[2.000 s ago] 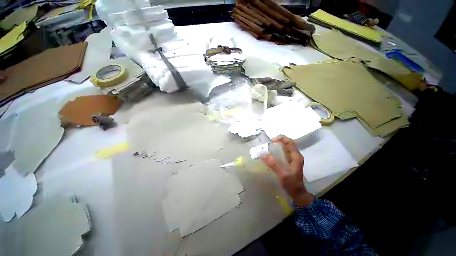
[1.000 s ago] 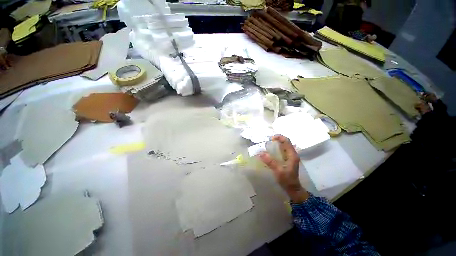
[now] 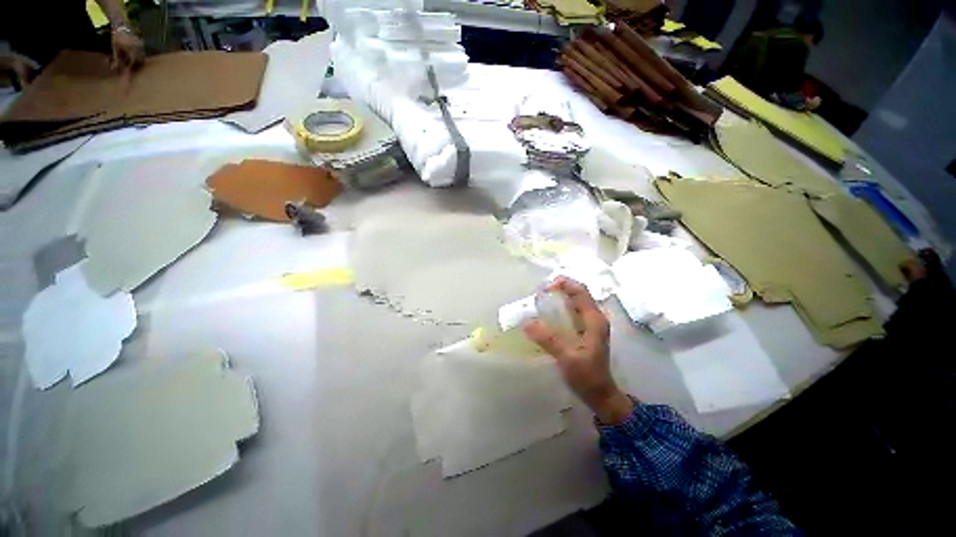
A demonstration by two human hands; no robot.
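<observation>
My right hand point(image 3: 574, 338) holds the clear glue bottle point(image 3: 521, 313) on its side, with the white label and yellow nozzle base pointing left. The nozzle tip is over the upper edge of a greyish-beige notched panel point(image 3: 487, 411); whether it touches cannot be told. The panel lies flat in front of me. My left hand is not in the picture. A stack of beige panels point(image 3: 157, 435) lies at the left, with one white notched piece point(image 3: 75, 327) behind it. The stack of white pieces point(image 3: 671, 285) is right of the bottle.
A clear plastic bag point(image 3: 553, 220) lies behind my hand. A brown-orange piece point(image 3: 270, 189), a tape roll point(image 3: 330, 126) and a tied white bundle point(image 3: 404, 94) stand farther back. Olive panels point(image 3: 776, 236) lie right. Another person's hand point(image 3: 127, 47) is on brown panels point(image 3: 136, 89).
The view has shifted left, so the table things sit farther right in the picture. The bottle's nozzle has moved from left of the panel's upper edge middle to its upper left part. Another person's hands appear top left.
</observation>
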